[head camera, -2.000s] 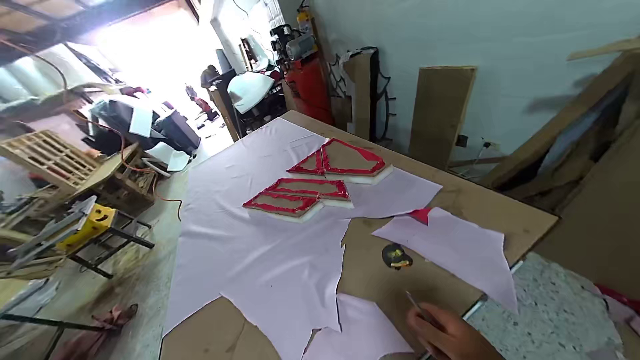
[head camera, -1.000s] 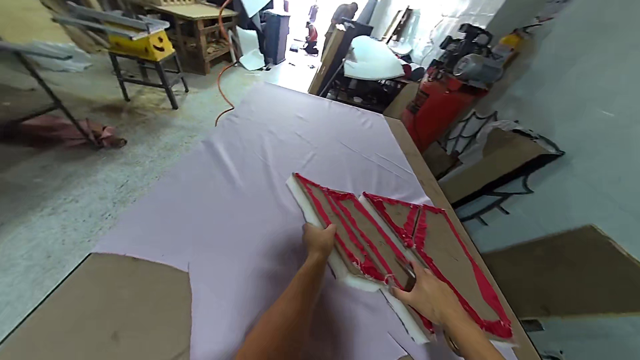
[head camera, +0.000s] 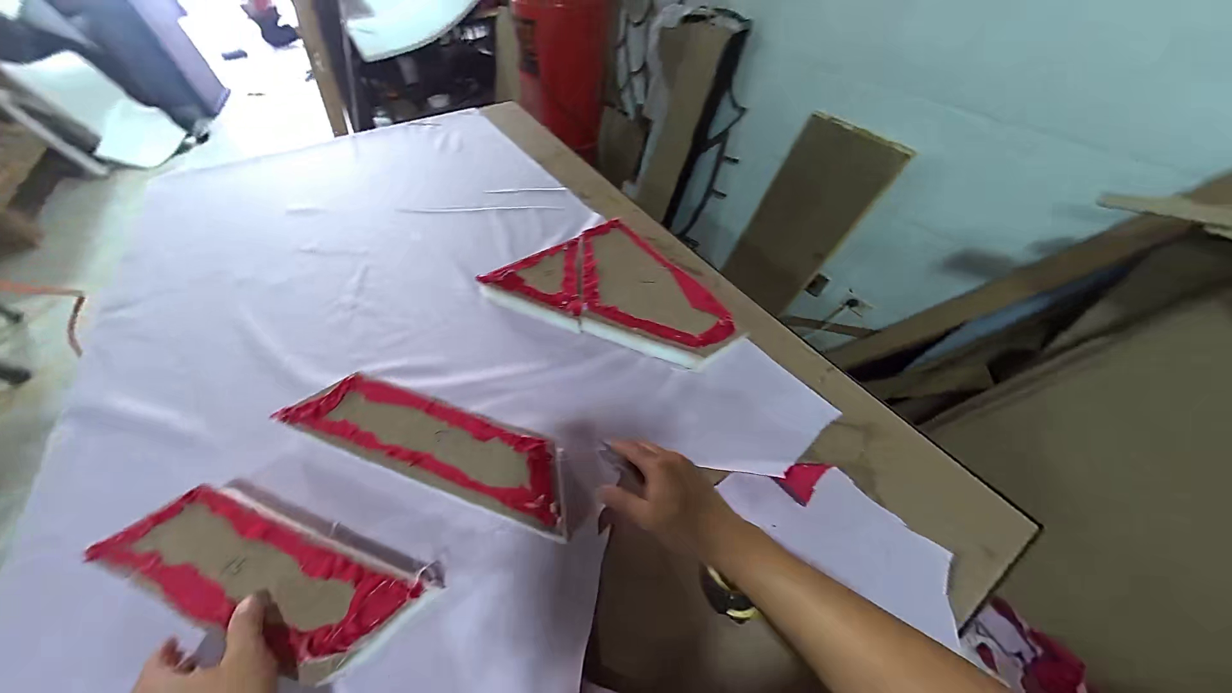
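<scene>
My left hand (head camera: 221, 650) grips the lower edge of a fabric-edged panel (head camera: 260, 568), with red material glued round its brown board face and pale padding beneath. My right hand (head camera: 664, 496) holds a small metallic tool (head camera: 621, 457), partly hidden by the fingers, just right of a second, longer panel (head camera: 433, 448). Farther back, two more such panels, a small triangular one (head camera: 549, 274) and a larger one (head camera: 654, 284), lie side by side, nearly touching. All rest on white fabric (head camera: 385, 250) spread over the table. A scrap of red material (head camera: 804, 479) lies beyond my right forearm.
A cut white fabric piece (head camera: 866, 539) and a black-and-yellow round object (head camera: 727, 597) lie near my right forearm. The board tabletop (head camera: 924, 481) shows along the right edge. A red tank (head camera: 558, 67) and boards (head camera: 818, 192) stand by the wall.
One second ago the panels lay close together with both hands on them; now the two nearer ones are apart from each other and from the far pair. The view has swung to the right.
</scene>
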